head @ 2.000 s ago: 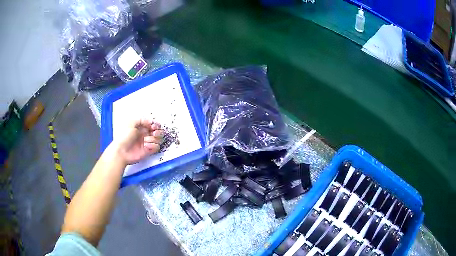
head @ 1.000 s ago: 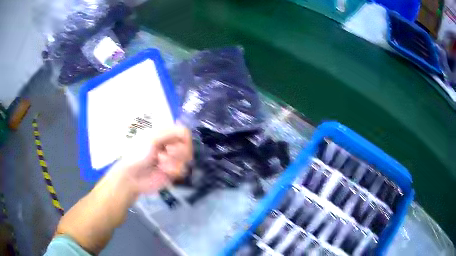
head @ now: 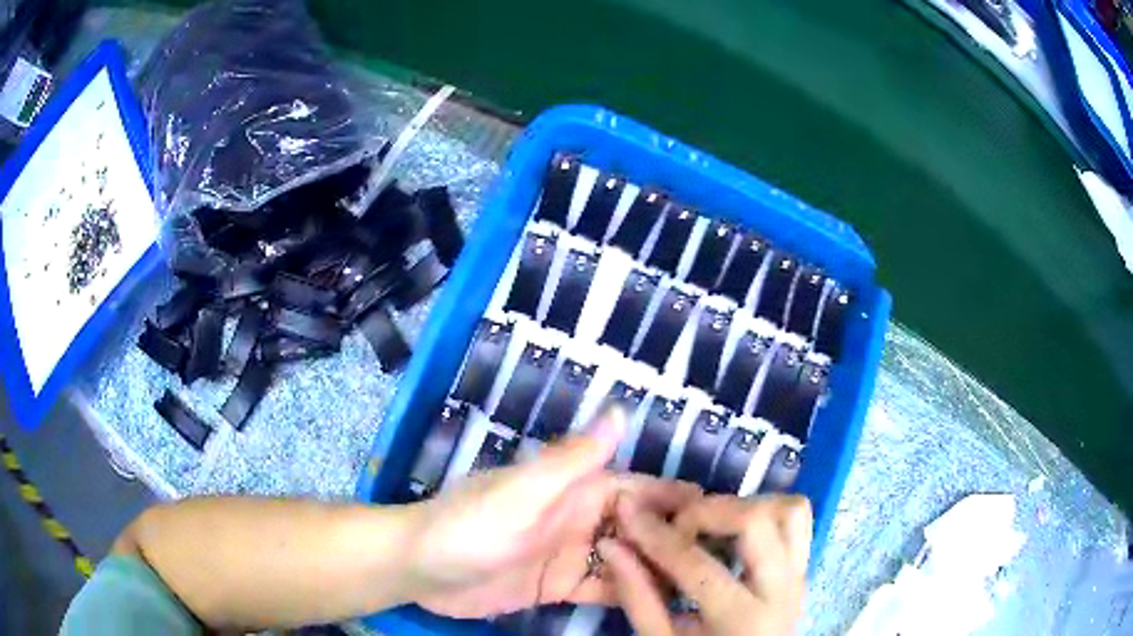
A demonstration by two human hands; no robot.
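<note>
My left hand (head: 522, 528) is over the lower part of the blue plastic tray (head: 423, 336), palm turned up and half open, with a few tiny metal pieces (head: 599, 555) in the palm. My right hand (head: 733, 559) comes in beside it, its fingers bent at the left palm; whether it pinches a piece is hard to tell. The blue tray holds rows of black curved parts (head: 665, 326) with white strips between them. Many parts have a small bright dot at their upper end. My hands hide the tray's lower rows.
A heap of loose black parts (head: 298, 304) lies left of the tray, below a clear plastic bag (head: 255, 112). The shallow blue tray (head: 27, 385) with a metal-piece pile (head: 93, 242) is far left. A white torn sheet (head: 950, 565) lies right. A green surface (head: 746, 112) runs behind.
The view has shifted right. My left hand has moved from the small-parts tray, past the heap, to over the big tray and turned palm up. My right hand has come into view.
</note>
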